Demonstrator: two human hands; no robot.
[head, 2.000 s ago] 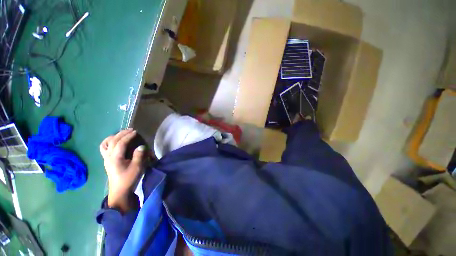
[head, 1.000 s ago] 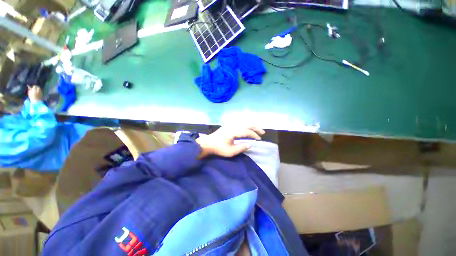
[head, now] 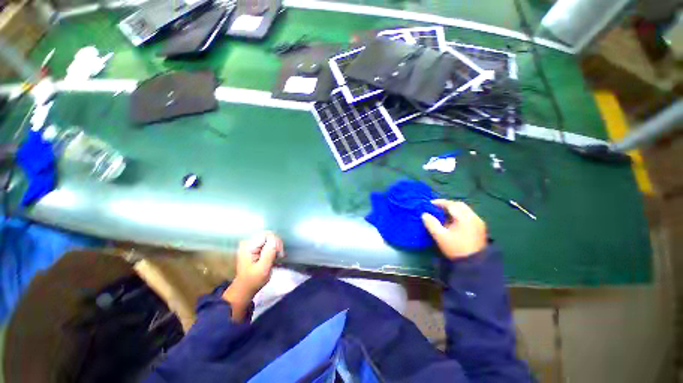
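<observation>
A bright blue crumpled cleaning cloth (head: 404, 215) lies on the green bench in front of me. My right hand (head: 460, 230) grips the right side of the cloth with thumb and fingers. My left hand (head: 257, 262) is at the bench's near edge, its fingers curled in, with nothing visible in it. A solar panel (head: 358, 129) lies face up just beyond the cloth, its dark cells and white grid lines showing. Its far end meets a pile of overlapping panels (head: 419, 71), some face down, with tangled black cables.
More dark panels (head: 174, 97) lie at the back left. A small round cap (head: 190, 181), a clear bottle (head: 93, 155) and another blue cloth (head: 36, 166) are left. Test leads (head: 522, 209) lie right. A carton (head: 150, 288) with dark panels stands lower left.
The view has swung from the right-hand carton to the bench. My right hand, earlier in that carton, now holds the blue cloth. My left hand has curled its fingers.
</observation>
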